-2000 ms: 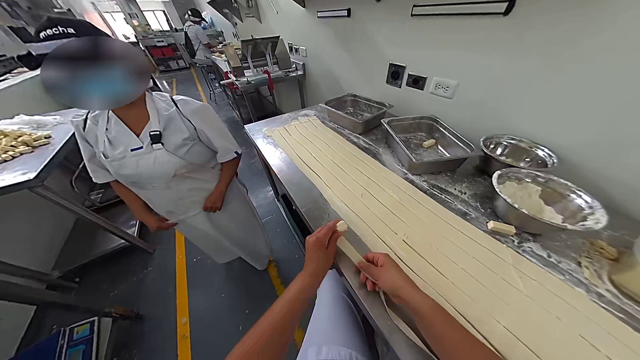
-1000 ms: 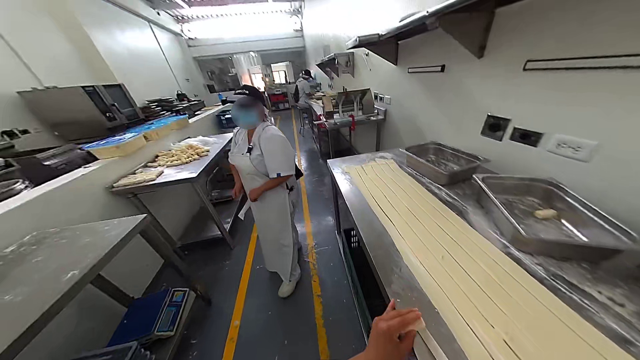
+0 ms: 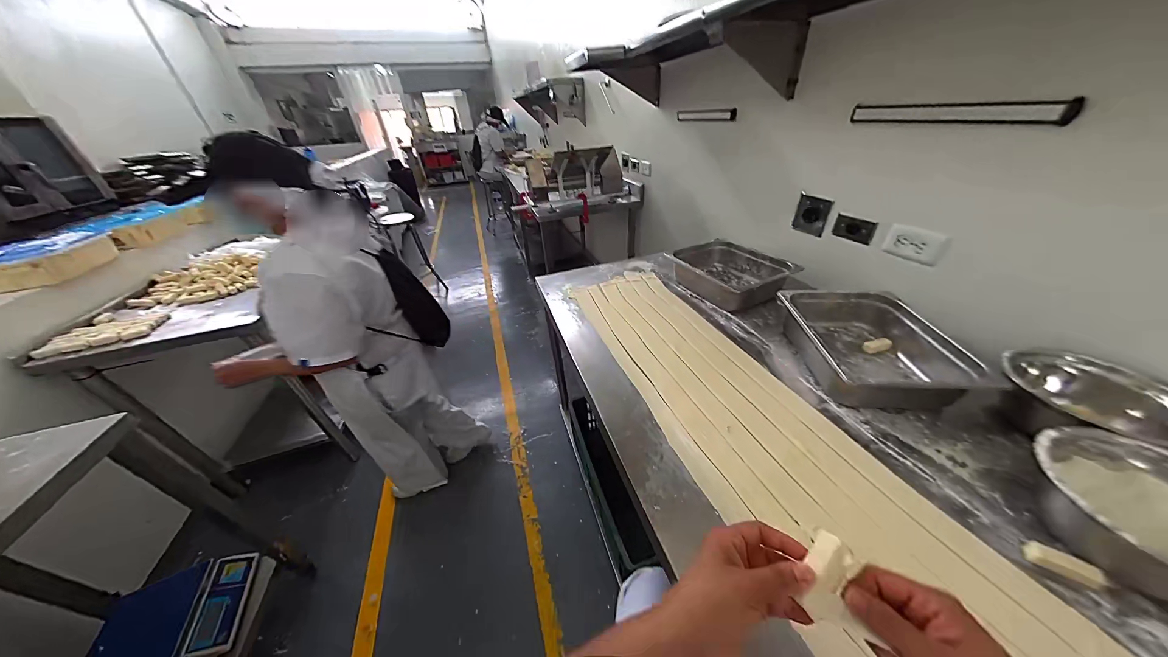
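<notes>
Long strips of rolled dough (image 3: 730,401) lie side by side along the steel worktable (image 3: 630,438). Over their near end, at the table's front edge, my left hand (image 3: 739,584) and my right hand (image 3: 912,607) hold a small pale stick (image 3: 826,561) between their fingertips. A flat dough piece hangs from it between the hands; how far it wraps around the stick cannot be told. A similar stick (image 3: 1063,564) lies beside the floury bowl (image 3: 1113,493), and another (image 3: 877,346) is inside a steel pan (image 3: 899,383).
A second steel pan (image 3: 735,274) and an empty-looking metal bowl (image 3: 1086,383) line the wall side. To the left a person (image 3: 338,301) in white bends beside a table (image 3: 210,324) bearing many dough pieces (image 3: 196,278). A blue scale (image 3: 173,607) is low at left; another person (image 3: 490,146) works far back.
The person in white has turned from facing me to the dough-laden table. My right hand, out of view one second ago, is back beside my left at the stick.
</notes>
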